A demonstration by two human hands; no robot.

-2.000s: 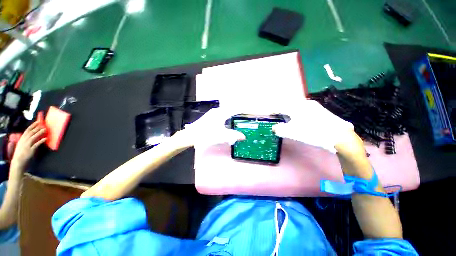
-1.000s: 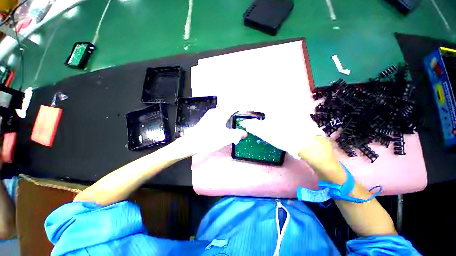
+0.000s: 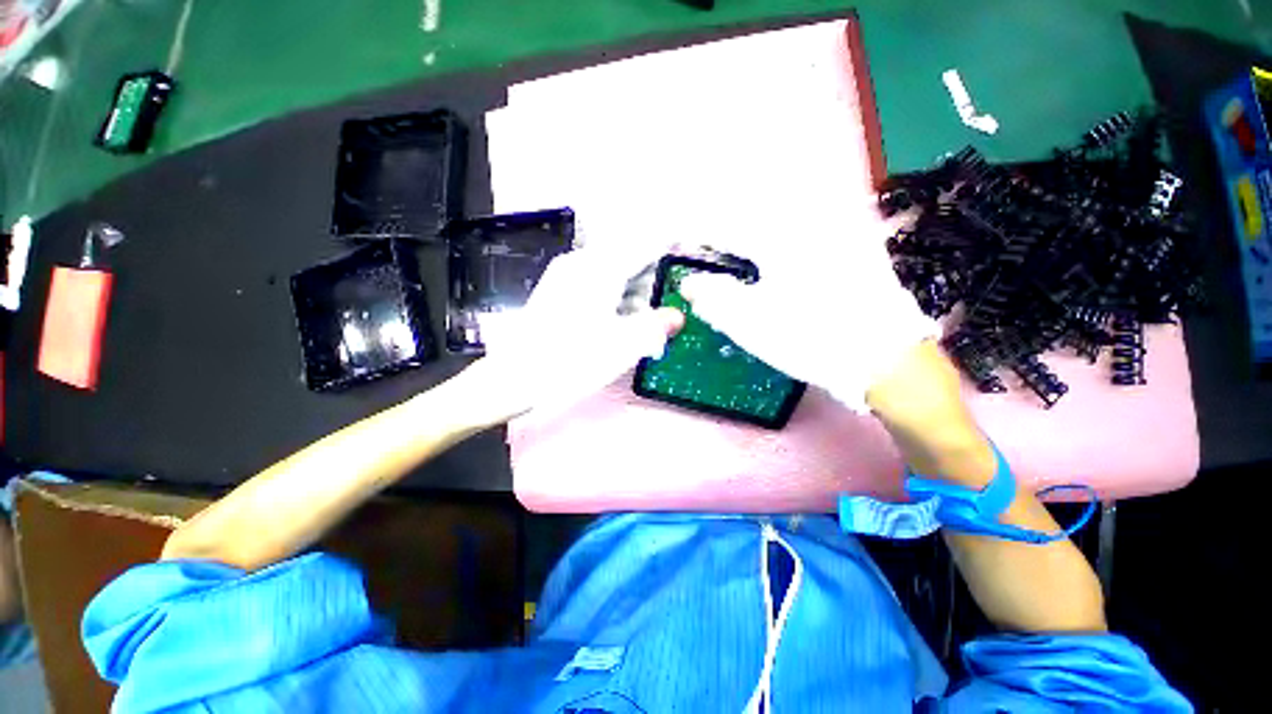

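Observation:
A black housing with a green circuit board (image 3: 725,374) in it lies tilted over the pink foam mat (image 3: 670,481). My left hand (image 3: 565,328), in a white glove, holds its left side. My right hand (image 3: 802,300), also white-gloved, lies over its upper right part, fingers on the board. A dark strip shows at the housing's far edge, partly hidden by the glowing white gloves. A blue strap (image 3: 977,495) is on my right wrist.
Three open black housings (image 3: 398,175) lie left of the mat. A tangled heap of black comb-like strips (image 3: 1039,265) is at the right, a blue-and-yellow box (image 3: 1255,195) beyond. A board-filled housing (image 3: 135,112) and a white piece (image 3: 968,102) lie on the green belt. A red-orange pad (image 3: 74,325) is far left.
The held housing has turned clockwise and is more tilted. My right hand has moved over its upper right part. The view has shifted, and the other person's hand at the left is gone from the pad.

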